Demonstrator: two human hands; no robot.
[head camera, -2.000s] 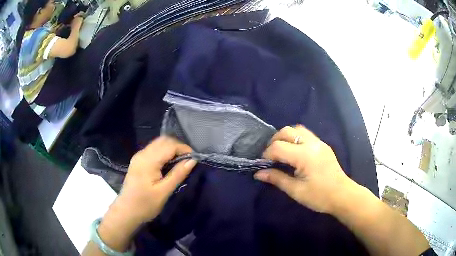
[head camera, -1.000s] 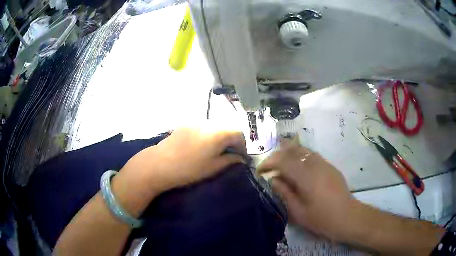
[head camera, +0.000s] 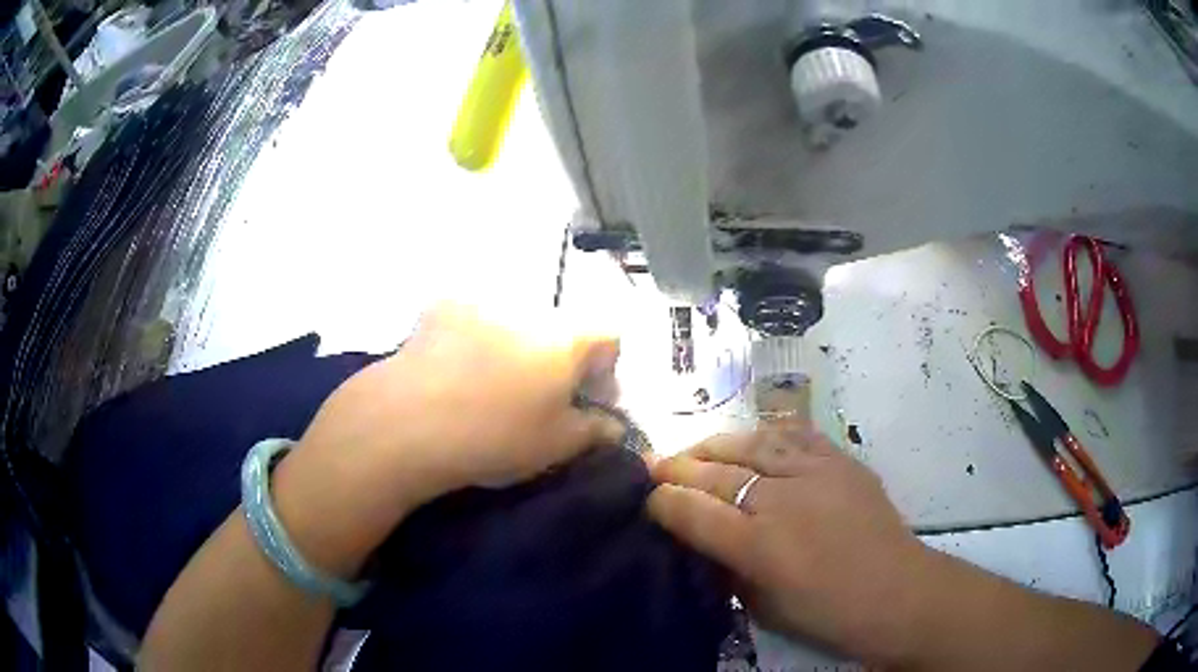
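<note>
The dark navy garment panel (head camera: 539, 565) lies over the table's front edge and my lap. My left hand (head camera: 460, 407) pinches its dark seam edge (head camera: 618, 423) between thumb and fingers, just in front of the needle area. My right hand (head camera: 788, 525) lies beside it on the right, fingertips on the cloth's edge; whether it pinches the cloth is hidden. The presser foot and needle (head camera: 683, 341) stand just behind the hands, and the cloth edge appears in front of the foot. The off-white sewing machine head (head camera: 946, 145) is above.
Red-handled scissors (head camera: 1084, 309) and orange-handled thread snips (head camera: 1077, 466) lie right of the needle area. A yellow strip (head camera: 489, 105) is behind it. Stacked dark cut pieces (head camera: 118, 250) lie at the left. A white ribbed knob (head camera: 836, 87) is on the machine head.
The view has turned from the striped pocket opening, held on the navy cloth, to the machine. Over the last second my right hand has flattened beside the cloth edge, and my left stays near the foot.
</note>
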